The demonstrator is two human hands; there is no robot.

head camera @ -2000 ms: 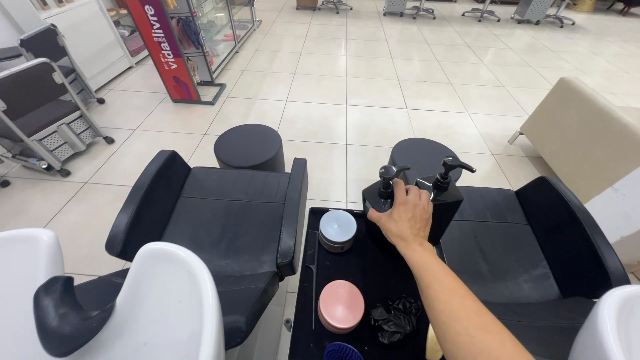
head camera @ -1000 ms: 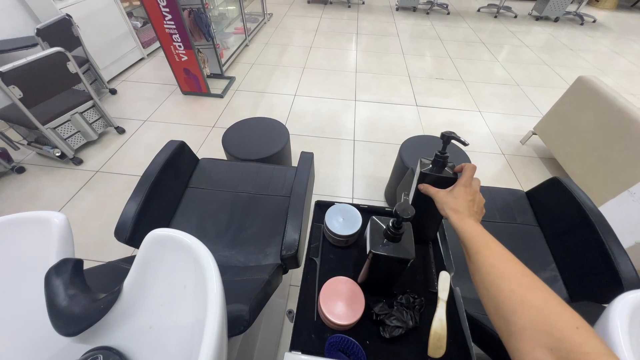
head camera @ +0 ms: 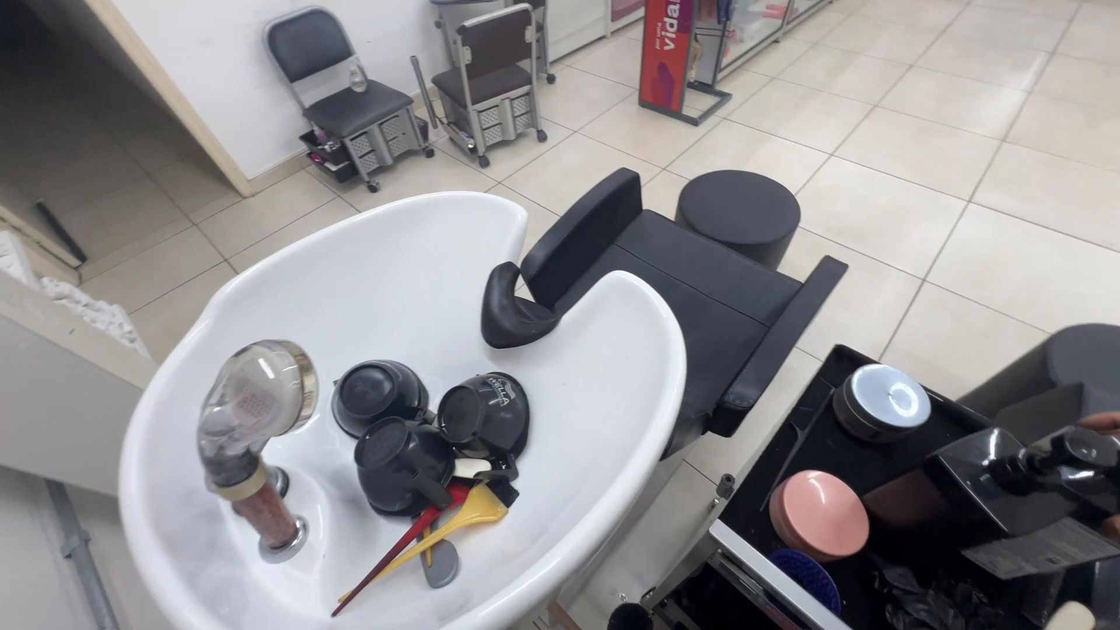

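Only fingertips of my right hand (head camera: pixel 1104 424) show at the right edge, beside black pump bottles (head camera: pixel 984 468) on the black trolley tray (head camera: pixel 809 446); their grip is cut off by the frame. My left hand is out of view. A jar with a pale blue lid (head camera: pixel 884 398), a pink-lidded jar (head camera: pixel 820 514), a blue bristled item (head camera: pixel 805 577) and crumpled black plastic (head camera: pixel 932 599) lie on the tray. In the white shampoo basin (head camera: pixel 604 437), several black tint bowls (head camera: pixel 402 464) sit upside down with a red-handled brush (head camera: pixel 398 551) and a yellow tint brush (head camera: pixel 468 516).
A faucet with a clear shower head (head camera: pixel 258 394) rises in the basin's left side. The black neck rest (head camera: pixel 516 311) sits at its notch. Beyond stand a black salon chair (head camera: pixel 700 297), a round black stool (head camera: pixel 739 210) and wheeled chairs (head camera: pixel 359 101). A red banner stand (head camera: pixel 665 52) is behind.
The view has swung far left, onto the basin. A second ago my right hand was on the rear pump bottle; now it is mostly beyond the right edge.
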